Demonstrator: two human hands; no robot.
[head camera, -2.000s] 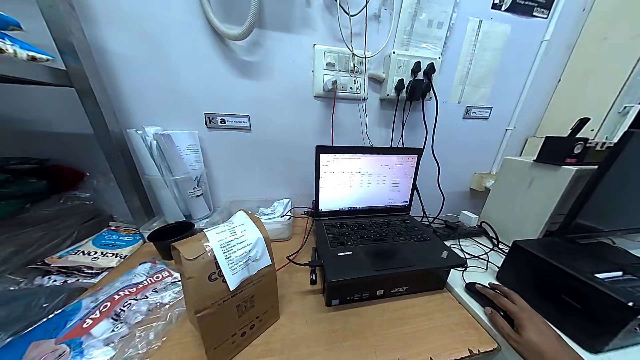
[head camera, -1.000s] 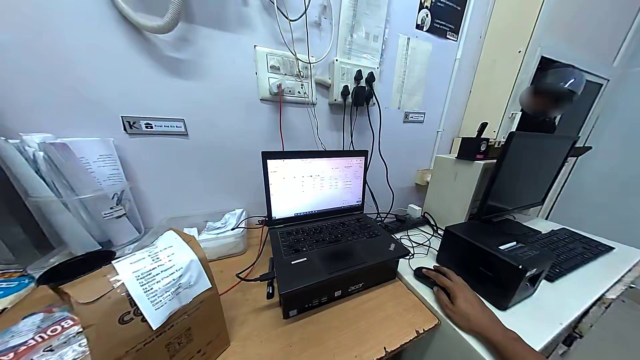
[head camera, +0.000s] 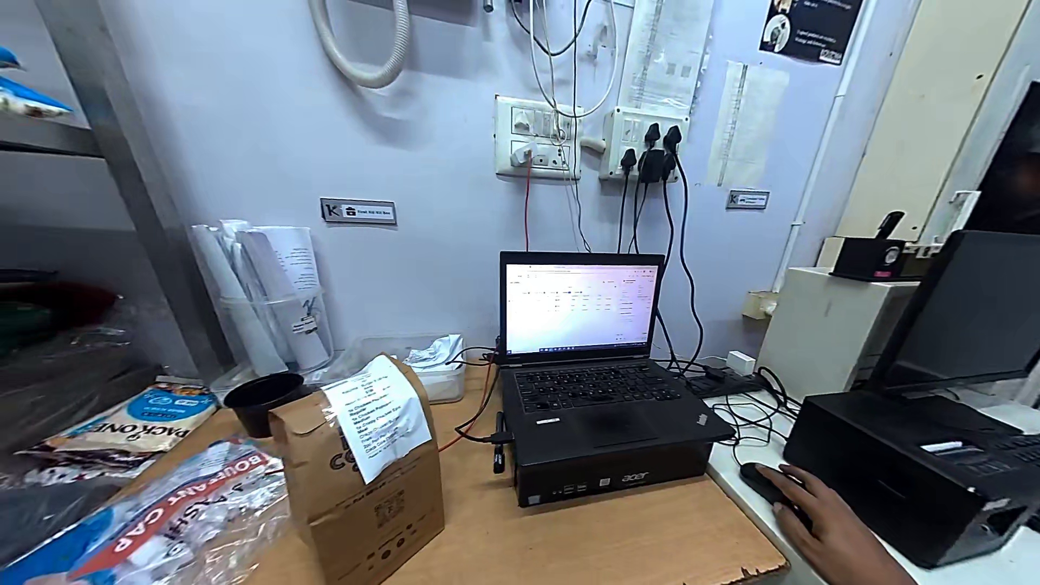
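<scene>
My right hand (head camera: 829, 520) rests on a black computer mouse (head camera: 762, 486) on the white table at the lower right. Left of it, an open black laptop (head camera: 581, 382) with a lit screen stands on a flat black Acer computer case (head camera: 613, 479). A brown paper bag (head camera: 366, 496) with a printed slip (head camera: 380, 416) stuck on it stands at the laptop's left. A small patch of skin at the bottom left edge, by a plastic packet of bouffant caps (head camera: 179, 520), is too little to identify as my left hand.
A black cup (head camera: 264, 402), a clear holder of rolled papers (head camera: 280, 325) and a plastic box (head camera: 439, 382) stand along the wall. Tangled cables (head camera: 756, 406) lie behind the mouse. A black box-shaped device (head camera: 902, 471) and a monitor (head camera: 963, 317) are at the right.
The view has swung right and back left. The person in a cap seen at the right one second ago is out of view. My right hand stays on the mouse.
</scene>
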